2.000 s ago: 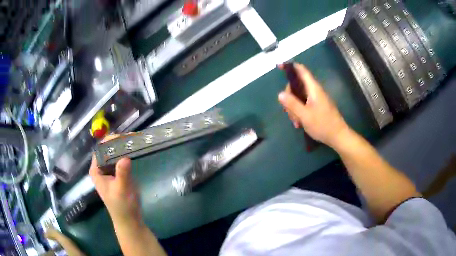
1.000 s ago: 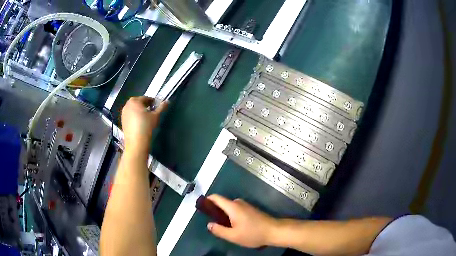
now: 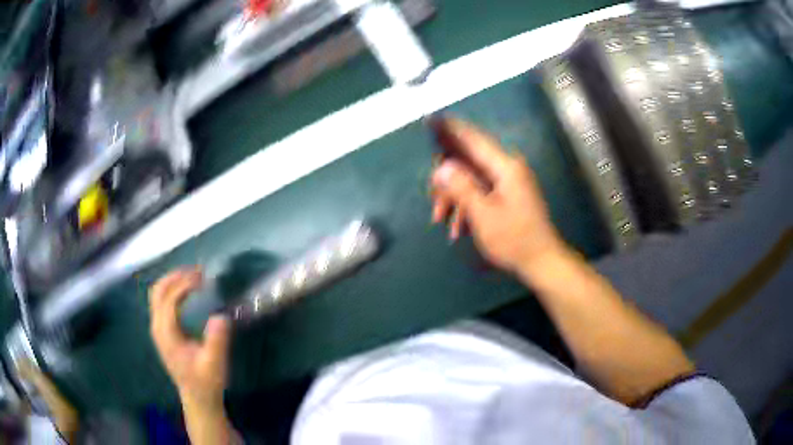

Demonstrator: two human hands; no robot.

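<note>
A slim grey bar module [image 3: 304, 271] with a row of pale marks lies slantwise on the dark green bench in front of me. My left hand [image 3: 189, 335] is at its left end, fingers apart, holding nothing that I can see. My right hand [image 3: 500, 204] is to the right of the bar and holds a reddish-brown sanding block [image 3: 463, 149], partly hidden by the fingers. The frame is blurred.
Stacked bar modules [image 3: 687, 113] lie side by side at the right, with a single bar module [image 3: 591, 143] just left of them. A white rail [image 3: 304, 156] crosses behind. A machine with a yellow-collared button [image 3: 93, 207] is at left. A person's arm [image 3: 48, 395] shows lower left.
The view has swung back from the conveyor and stack to the bench. My left hand has come back from the conveyor and let go of the bar it held there. The right hand still holds the block.
</note>
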